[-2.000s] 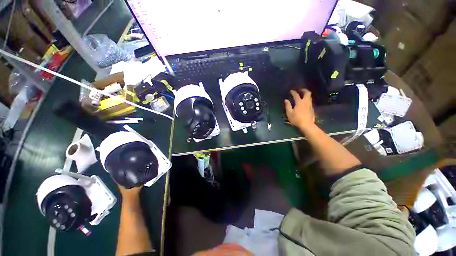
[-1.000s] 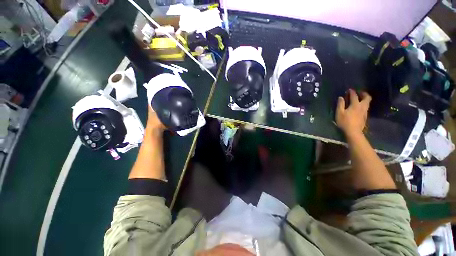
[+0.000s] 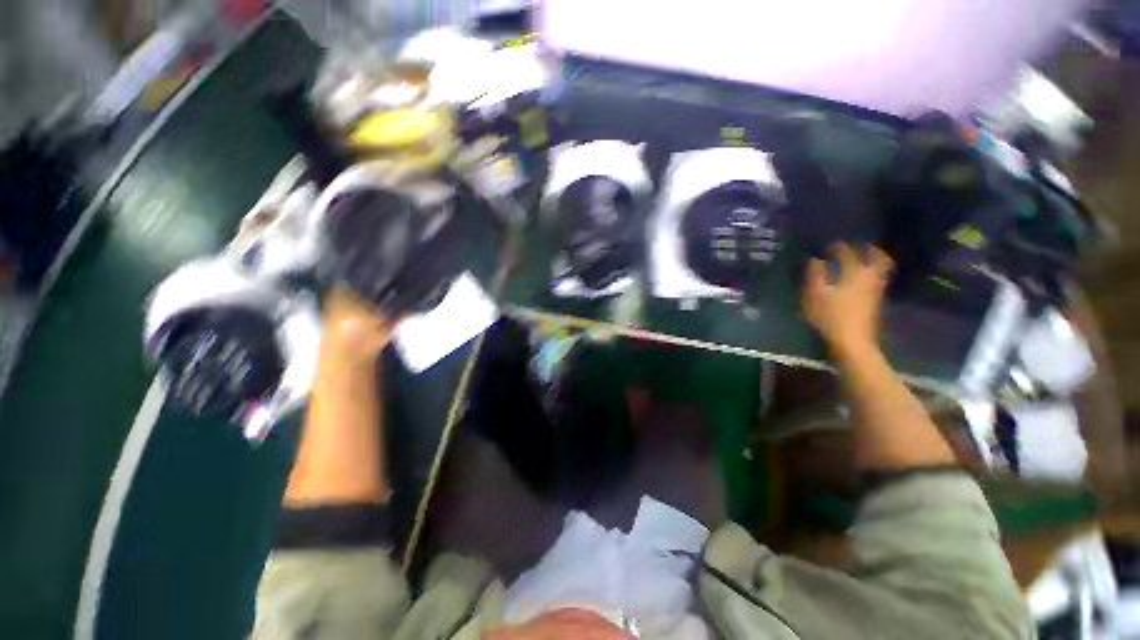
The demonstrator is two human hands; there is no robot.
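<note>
The picture is blurred. My left hand (image 3: 359, 328) holds a white and black dome camera (image 3: 381, 238) from below, over the left bench; its flat white bracket plate (image 3: 446, 325) faces up beside my fingers. A second dome camera (image 3: 215, 344) rests to its left. Two more stand on the middle bench, one (image 3: 594, 219) and one with a ring of small lights (image 3: 729, 231). My right hand (image 3: 850, 294) rests on the dark bench right of them, fingers curled; a mouse under it cannot be made out.
A bright monitor (image 3: 800, 44) stands behind a dark keyboard. A parts box with yellow items (image 3: 400, 129) lies at the back left. A black device (image 3: 938, 188), a white strip (image 3: 994, 338) and white units (image 3: 1048, 438) are at the right. The bench edge (image 3: 675, 340) runs before my lap.
The held camera has been raised and turned, so its white bracket plate now shows broadly. My right hand stays near the same spot beside the cameras. The view has shifted and blurred.
</note>
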